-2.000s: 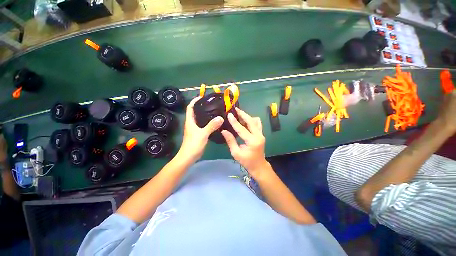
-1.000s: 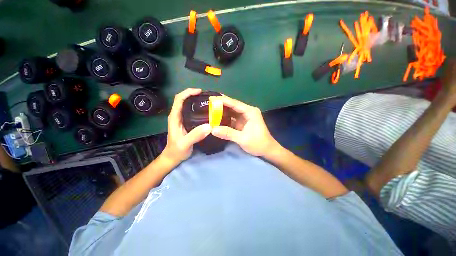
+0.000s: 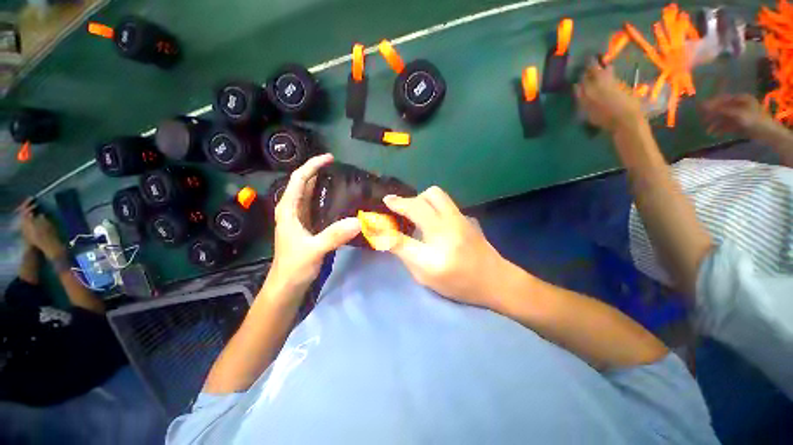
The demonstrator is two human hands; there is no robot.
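Observation:
A black speaker is held near my chest at the bench's front edge, lying sideways with its pale-marked end to the left. My left hand grips its left end, with the thumb below. My right hand holds its right side. An orange strap stands out from the speaker between my thumbs and is partly covered by my fingers. Behind it lie black strips with orange loops and an upright speaker.
Several black speakers are clustered at left. A white-blue box with cables and a dark mesh crate are at lower left. Orange strips lie at right, where another person's hands reach over the bench. Another person sits at far left.
The held speaker has turned from end-up to sideways, and my right hand has shifted around it. Another person's hands have come in at right and others show at far left. The view has shifted.

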